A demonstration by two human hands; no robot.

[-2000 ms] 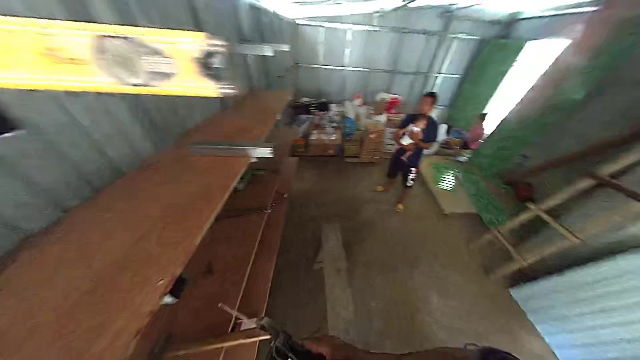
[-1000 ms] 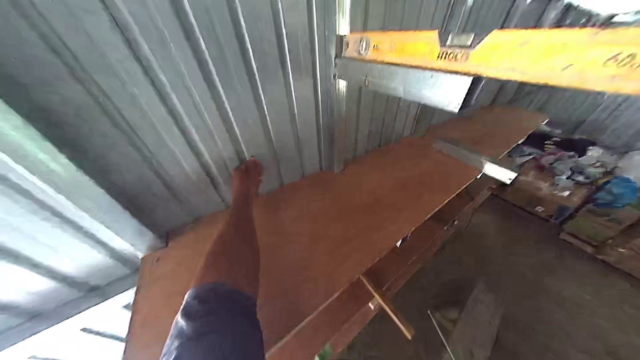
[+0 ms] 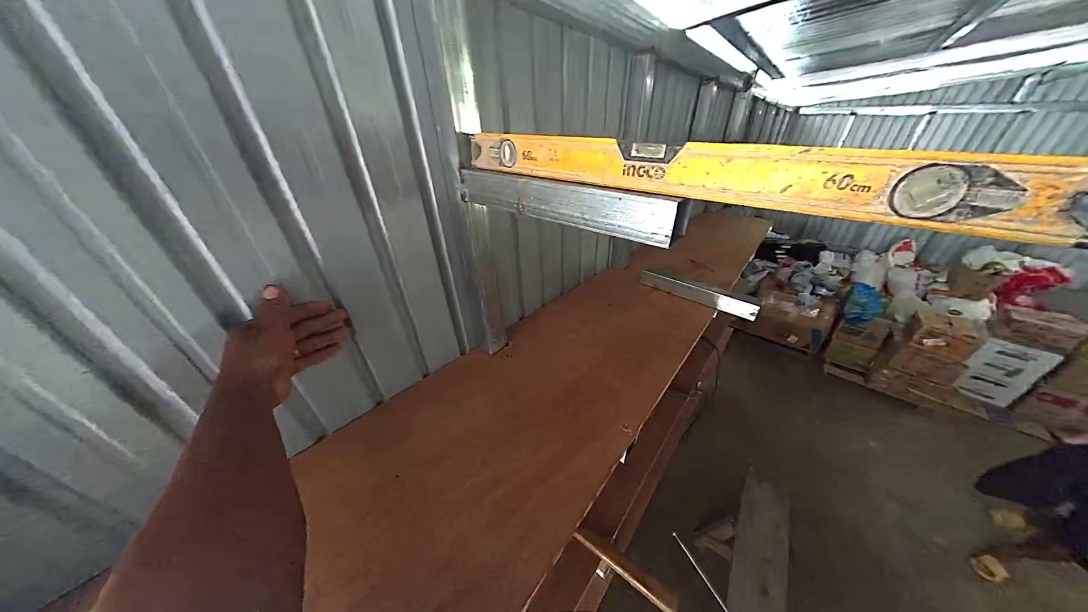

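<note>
My left hand (image 3: 285, 344) lies against the corrugated metal wall (image 3: 170, 212) with its fingers apart, holding nothing. My right hand is out of the frame. To the right of my left hand, a yellow INGCO spirit level (image 3: 748, 178) rests along a short metal channel (image 3: 578, 206) that juts out from a metal post (image 3: 484, 280). Below them runs a brown plywood shelf (image 3: 476, 442) along the wall. A loose piece of metal channel (image 3: 701, 293) lies across the shelf, its end past the front edge.
A wooden stick (image 3: 625, 568) and a thin rod (image 3: 699, 569) show beside the shelf's front edge. A plank (image 3: 759, 544) lies on the floor. Cardboard boxes (image 3: 931, 357) and plastic bags stand at the back. A person's feet (image 3: 990, 565) are at the lower right.
The view has swung left toward the wall, then partly back up. My left hand shows higher against the wall relative to the shelf than a second ago, its fingers now spread.
</note>
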